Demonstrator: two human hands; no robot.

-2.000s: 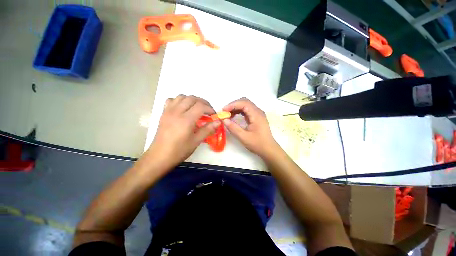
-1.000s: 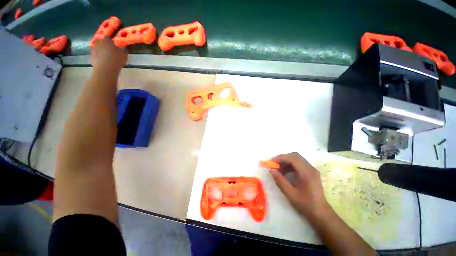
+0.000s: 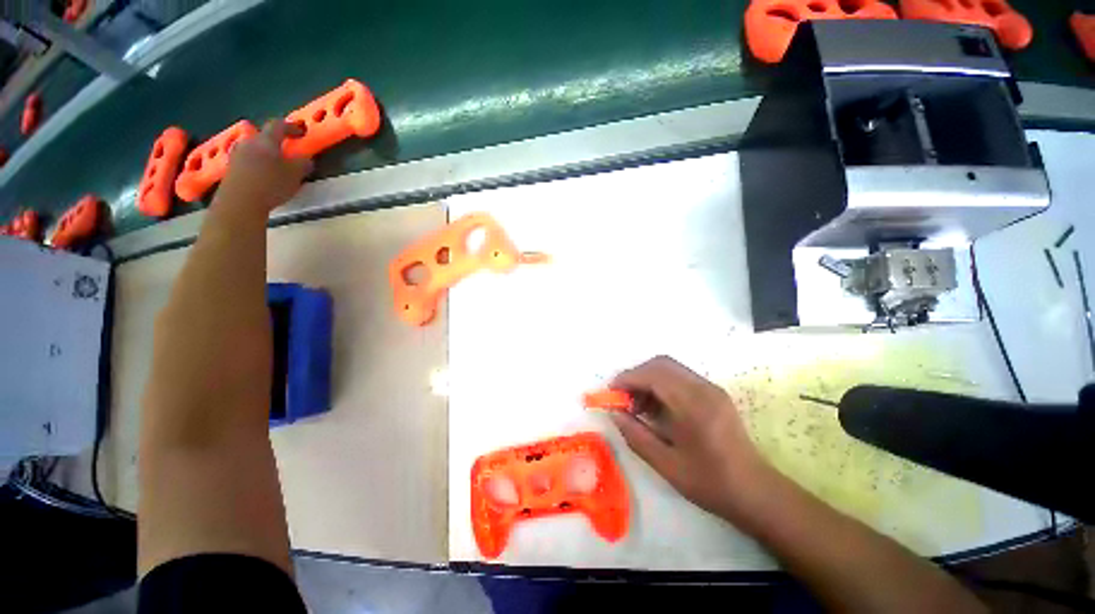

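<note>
My left hand (image 3: 267, 168) reaches over the green conveyor, its fingers at the end of an orange controller shell (image 3: 334, 120); they seem to grip it. My right hand (image 3: 672, 414) is above the white mat and holds a small orange insert (image 3: 608, 398) between thumb and fingers. An inner shell half (image 3: 546, 489) lies flat on the mat just left of and below my right hand, ribbed side up, handles toward me. Another orange shell (image 3: 450, 264) lies behind it across the mat's left edge, with a narrow orange piece (image 3: 533, 258) at its right end.
A blue bin (image 3: 310, 354) stands partly behind my left forearm. The screw feeder (image 3: 895, 180) stands at the back right. The black electric screwdriver (image 3: 961, 438) points left over the yellow patch (image 3: 793, 462). More shells lie on the conveyor (image 3: 540, 72). A white box (image 3: 48, 348) is far left.
The view has shifted left and forward. My left hand has moved from the farther shells to the right-hand shell of the conveyor group. My right hand still holds the small insert.
</note>
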